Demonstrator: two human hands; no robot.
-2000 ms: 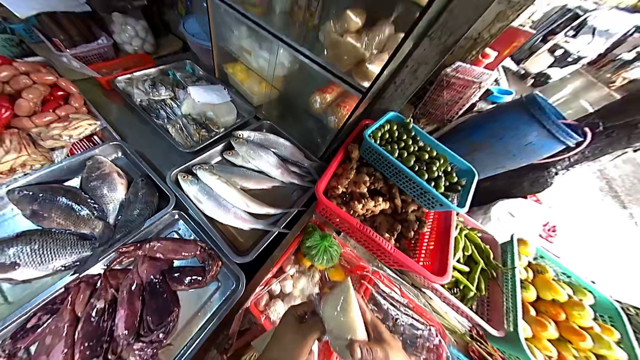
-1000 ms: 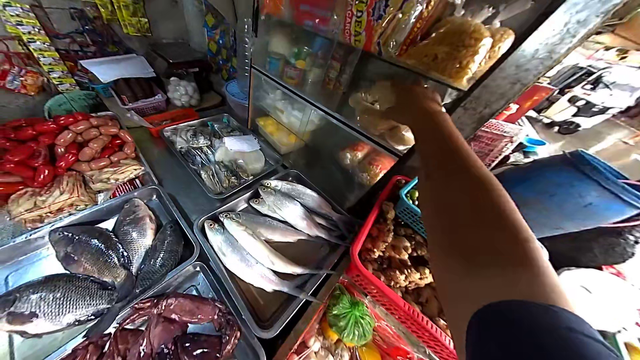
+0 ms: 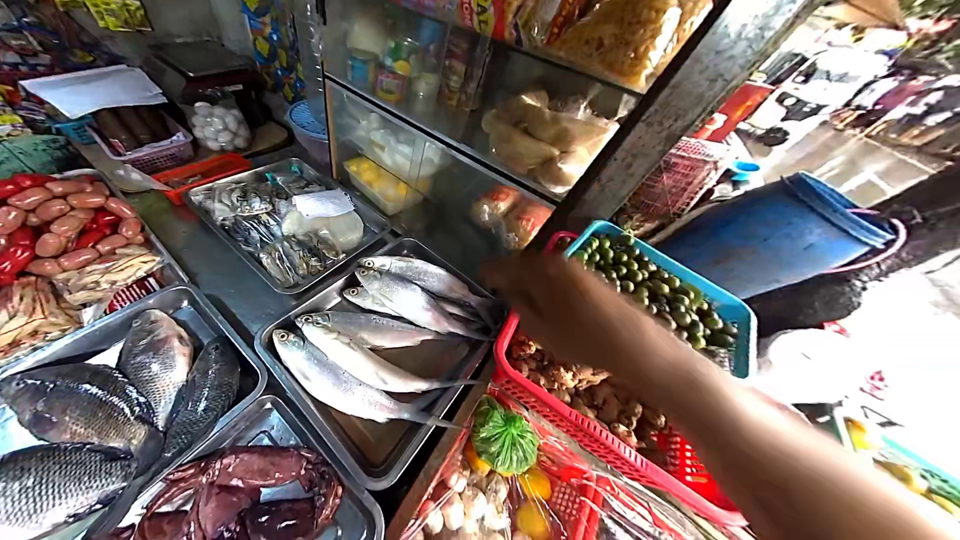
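My right hand [image 3: 536,289] is blurred, reached out over the upper left rim of the red plastic basket of ginger [image 3: 600,405], beside the tails of silver fish [image 3: 375,352] on a metal tray [image 3: 375,450]. Its fingers are too smeared and dark to tell whether they hold anything. The forearm crosses in front of the ginger. A teal basket [image 3: 739,330] of small green citrus fruit stands just right of the hand. Below lies a green plastic-wrapped bundle [image 3: 504,436] on garlic bulbs [image 3: 465,502]. My left hand is out of view.
Trays of dark scaled fish [image 3: 75,405], dark reddish meat or squid [image 3: 247,502], small dried fish [image 3: 277,225] and sausages [image 3: 75,217] cover the left side. A glass cabinet [image 3: 420,142] with bagged goods stands behind. A metal post [image 3: 675,97] and blue drum [image 3: 772,232] are at right.
Two seconds ago both hands were at a whitish packet low in view. One second ago my right hand was up at the cabinet's bagged goods; it has since come down toward the baskets.
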